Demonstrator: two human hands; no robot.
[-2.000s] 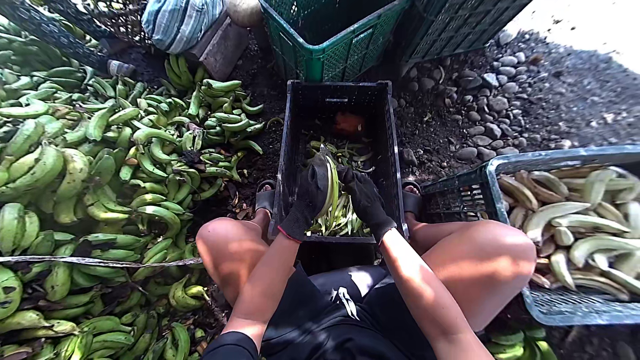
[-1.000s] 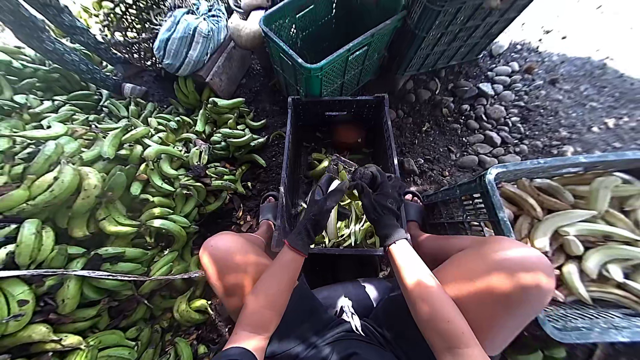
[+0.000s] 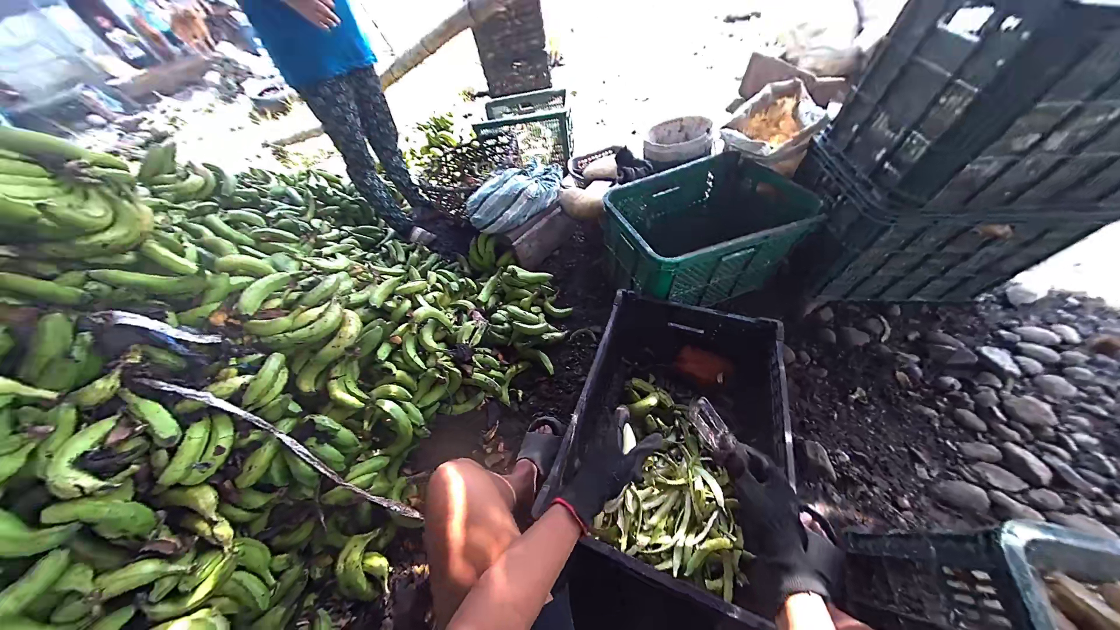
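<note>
My left hand (image 3: 612, 472), in a black glove with a red cord at the wrist, is over the left side of a black plastic crate (image 3: 781, 394). Its fingers look spread beside a pale green piece (image 3: 627, 437); whether they grip it is unclear. My right hand (image 3: 770, 516), also black-gloved, is at the crate's right side, closed on a peeler-like tool (image 3: 710, 424) that points up and left. Green peel strips (image 3: 678, 507) lie in the crate below and between the hands. An orange-brown object (image 3: 703, 366) lies at its far end.
Green plantains (image 3: 332, 332) are heaped at left, crossed by a pale strap (image 3: 289, 446). A green crate (image 3: 717, 236) stands beyond the black one, stacked dark crates (image 3: 954, 166) at right. Another crate (image 3: 1006, 569) is at lower right. A person (image 3: 350, 105) stands behind the heap.
The view has swung up and left, bringing the standing person into sight. My hands, close together before, are now apart. The long green plantain seen in my left hand two seconds ago is no longer plain.
</note>
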